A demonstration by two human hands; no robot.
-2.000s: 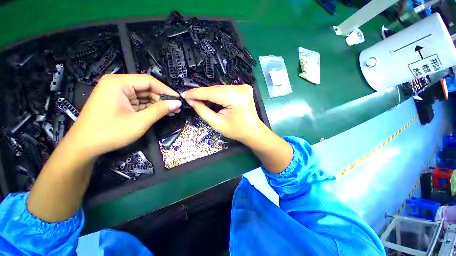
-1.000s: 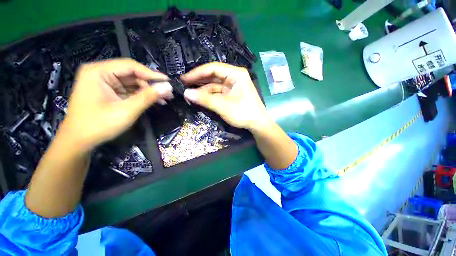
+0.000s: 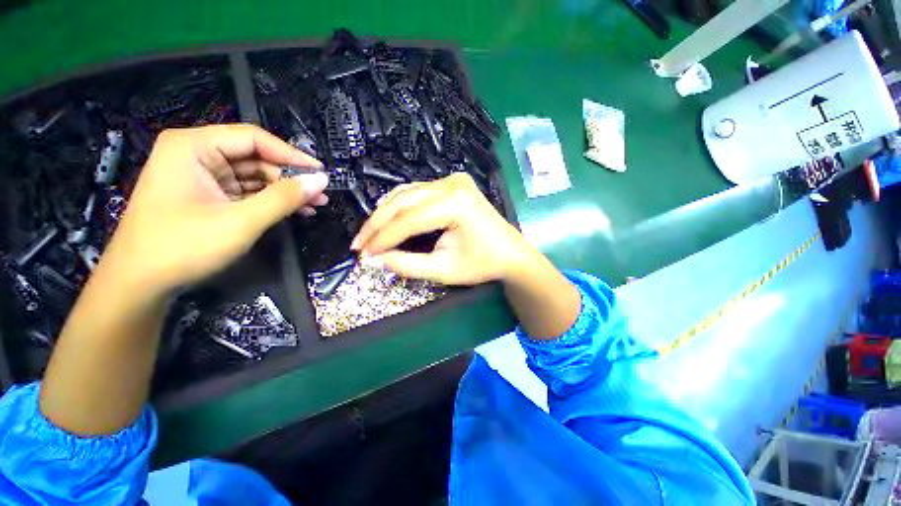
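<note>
My left hand [image 3: 222, 203] holds a small black plastic part [image 3: 337, 179] between thumb and fingertips, above the divider of the black parts tray [image 3: 272, 178]. My right hand [image 3: 445, 232] is at the back edge of the glittering heap of small metal fittings [image 3: 380, 301], thumb and fingertips together; whether it pinches a fitting is too small to tell. Black plastic parts [image 3: 361, 114] are piled in the right compartment behind my hands, and more fill the left compartment.
On the green bench [image 3: 593, 232], right of the tray, lie a labelled clear bag [image 3: 538, 156] and a bag of cream bits [image 3: 605, 134]. Beyond them is a large white cylinder [image 3: 802, 107] with a black arrow. A small white cup [image 3: 694, 80] stands beside it.
My hands were together at the black part. My right hand has parted from it and moved down toward the metal heap. My left hand still holds the part, slightly further left.
</note>
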